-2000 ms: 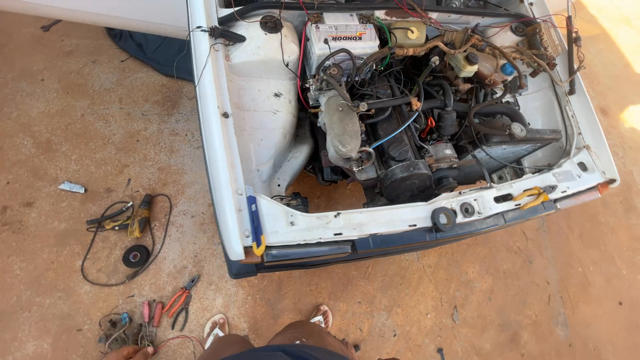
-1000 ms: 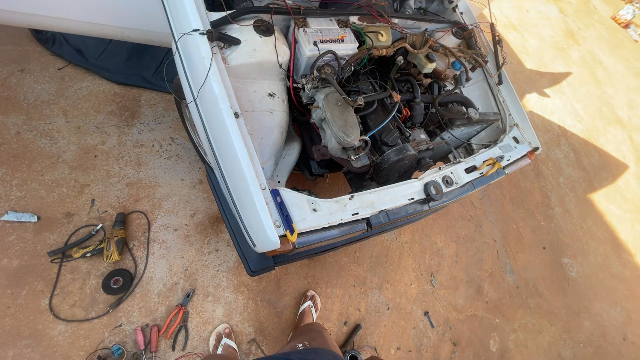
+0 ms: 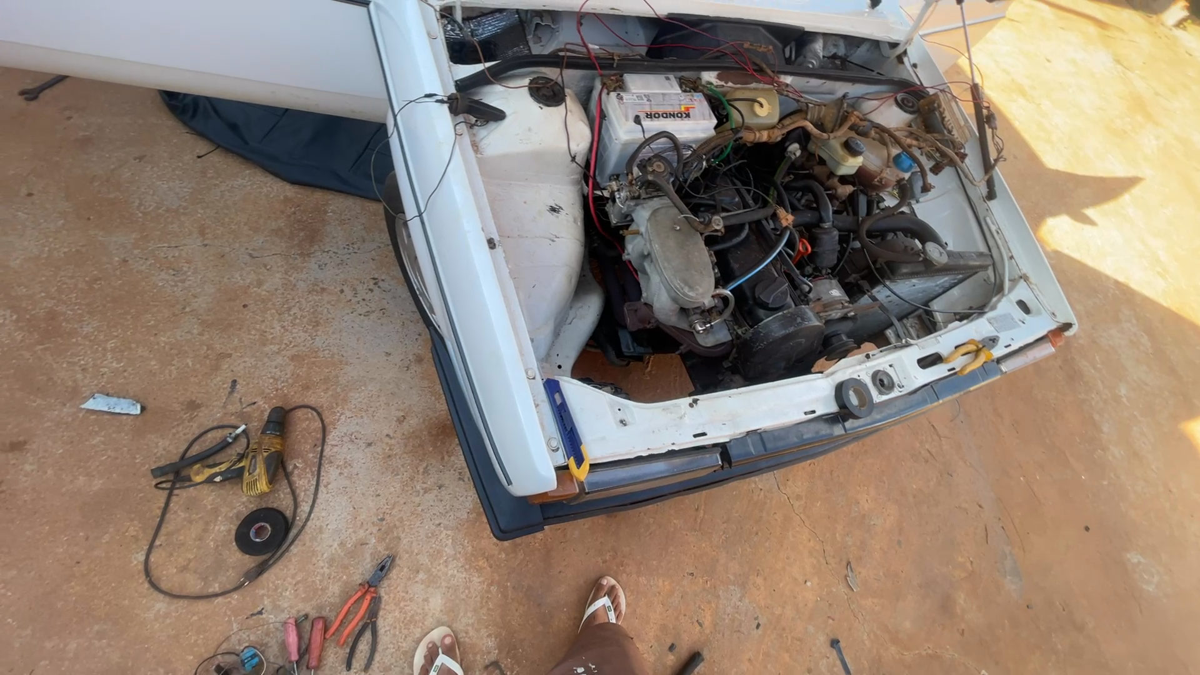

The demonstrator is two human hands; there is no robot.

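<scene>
Neither of my hands is in view. Below me is the open engine bay of a white car, with the engine (image 3: 750, 281) and a white car battery (image 3: 652, 122) in it. A blue and yellow utility knife (image 3: 566, 429) lies on the left end of the front panel. Toward the panel's right end are yellow-handled pliers (image 3: 969, 353) and a black tape roll (image 3: 854, 397). On the ground lie orange-handled pliers (image 3: 361, 600), a dark-handled pair (image 3: 366, 636), red-handled screwdrivers (image 3: 316, 641), a yellow corded drill (image 3: 263, 455) and another black tape roll (image 3: 262, 532).
The front bumper (image 3: 506, 511) juts out before my sandalled feet (image 3: 604, 602). Loose wires (image 3: 592, 122) run over the bay and the left fender (image 3: 459, 253). A dark cloth (image 3: 272, 150) lies under a white panel (image 3: 187, 52) at the upper left. A small silvery packet (image 3: 112, 404) lies at the far left.
The feet have shifted along the ground before the bumper. The view has swung somewhat between frames. The tools on the car and ground lie as before.
</scene>
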